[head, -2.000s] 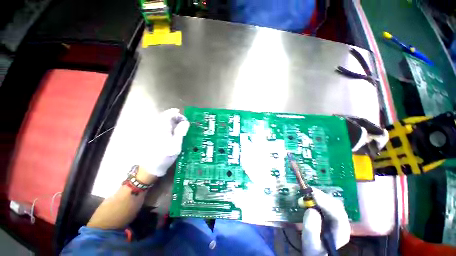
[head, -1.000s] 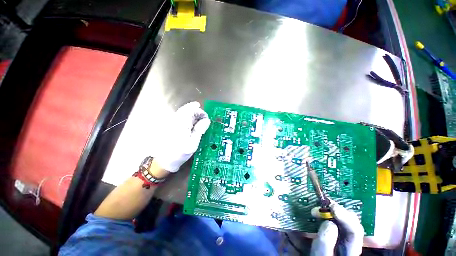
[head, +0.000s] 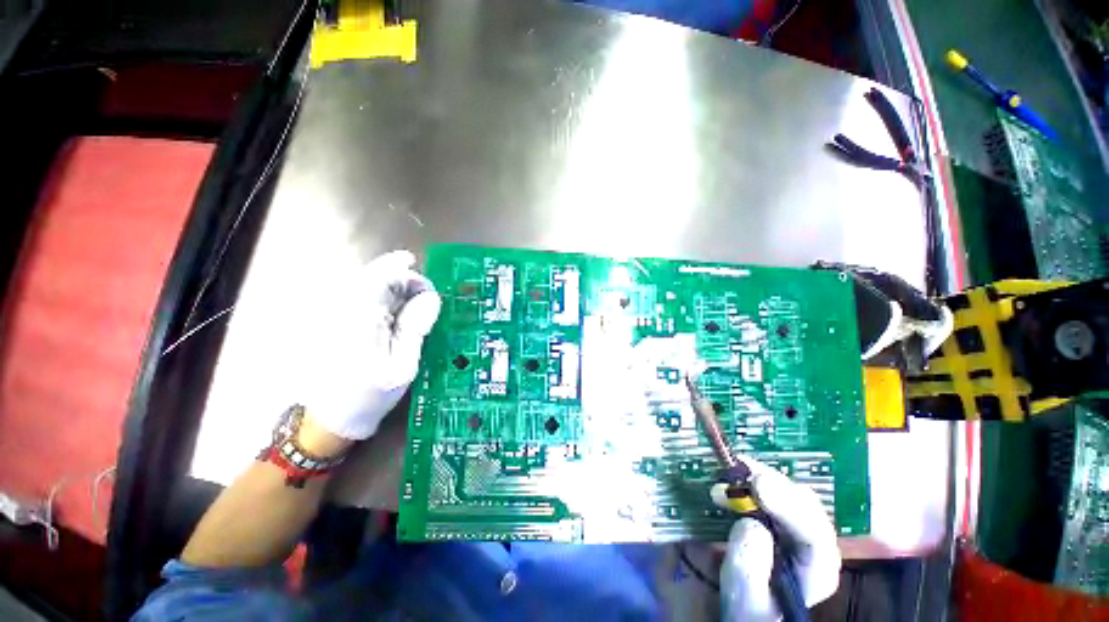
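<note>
A green printed circuit board (head: 632, 401) lies solder side up at the near edge of the shiny metal plate (head: 487, 134). My left hand (head: 383, 340), in a white glove, is at the board's left edge with its fingers curled together; a thin strand shows beside it, but I cannot tell whether the hand holds wire. My right hand (head: 784, 535), also gloved, holds the soldering iron (head: 718, 437) like a pen. The iron's tip is at the middle of the board, right of the bright glare; whether it touches a pad I cannot tell.
A yellow reel holder (head: 362, 43) is at the far left. Dark side cutters (head: 885, 148) lie far right. The iron stand (head: 902, 318), yellow sponge (head: 885, 399) and black fan (head: 1070, 340) are at the right. A black tray with red liner (head: 110, 316) is at the left.
The camera view has shifted back and forth. The iron's tip stays around the board's middle, right of the glare, in my right hand. My left hand remains at the board's left edge.
</note>
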